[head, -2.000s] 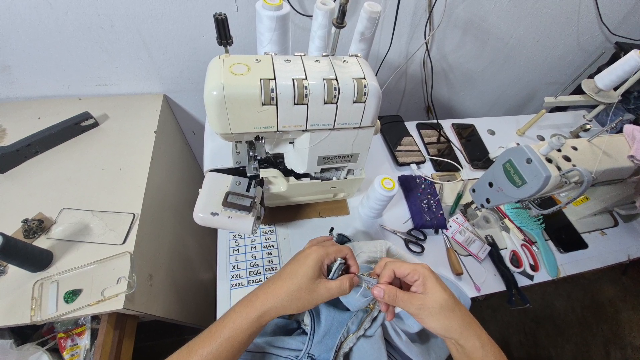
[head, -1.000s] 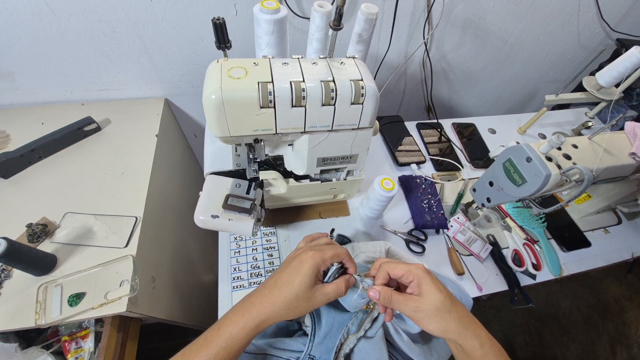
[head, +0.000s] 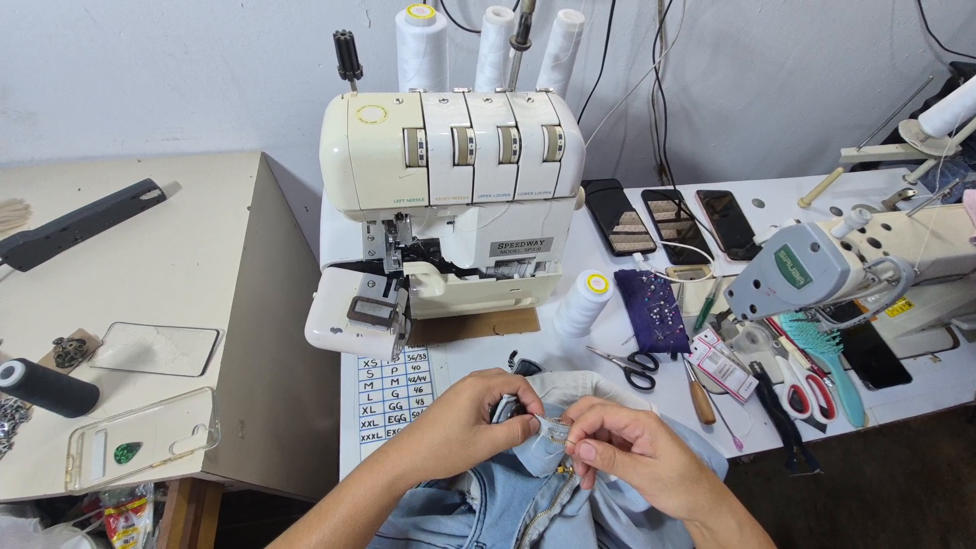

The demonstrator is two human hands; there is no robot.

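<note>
Light blue denim jeans [head: 511, 496] with a metal zipper [head: 545, 511] lie at the bottom middle, in front of a white overlock sewing machine [head: 457, 152]. My left hand [head: 476, 415] grips the bunched top edge of the jeans near the zipper's upper end, together with a small dark object whose kind I cannot tell. My right hand [head: 629, 450] pinches the edge just to the right, thumb against fingertips; whether it also holds a needle or thread is too small to tell. Small black-handled scissors [head: 637, 370] lie beyond my right hand.
A white thread cone [head: 581, 305], a purple pincushion [head: 652, 313], a wooden-handled awl [head: 699, 396], red-handled scissors [head: 808, 389] and a teal hairbrush [head: 827, 358] lie to the right, before a second sewing machine [head: 854, 259]. Several phones lie behind. A cabinet [head: 267, 343] stands left.
</note>
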